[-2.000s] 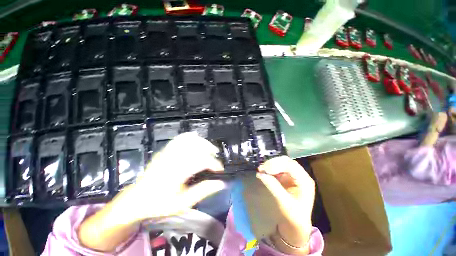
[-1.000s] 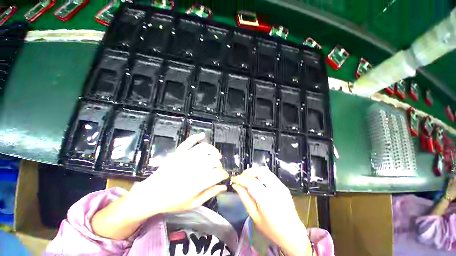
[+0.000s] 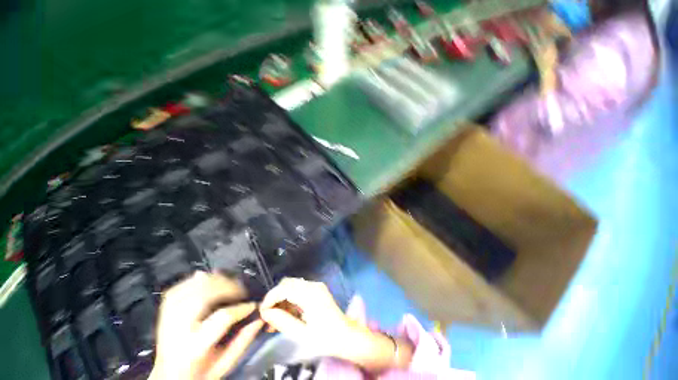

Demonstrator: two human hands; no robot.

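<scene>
The view is blurred. A large black blister tray (image 3: 141, 215) with rows of phone-shaped pockets lies on the bench at left, tilted in view. My left hand (image 3: 197, 319) is at the tray's near edge, its thumb and fingers around a dark thin piece (image 3: 239, 324) that looks like a phone housing edge. My right hand (image 3: 312, 319) is just right of it, fingertips together and meeting the left fingertips. A brownish dark spot shows between its fingers; whether it is a small part or shadow cannot be told.
An open cardboard carton (image 3: 554, 237) with a dark block inside stands below the bench edge at right. A clear component tray (image 3: 412, 93) and a thin pale stick (image 3: 336, 147) lie right of the black tray. Red-edged assemblies (image 3: 276, 70) line the belt. A neighbour's pink sleeve (image 3: 587, 67) shows upper right.
The view has swung right and tilted, bringing the carton and blue floor further in. The black tray now shows lower left. My hands remain close together at its near edge.
</scene>
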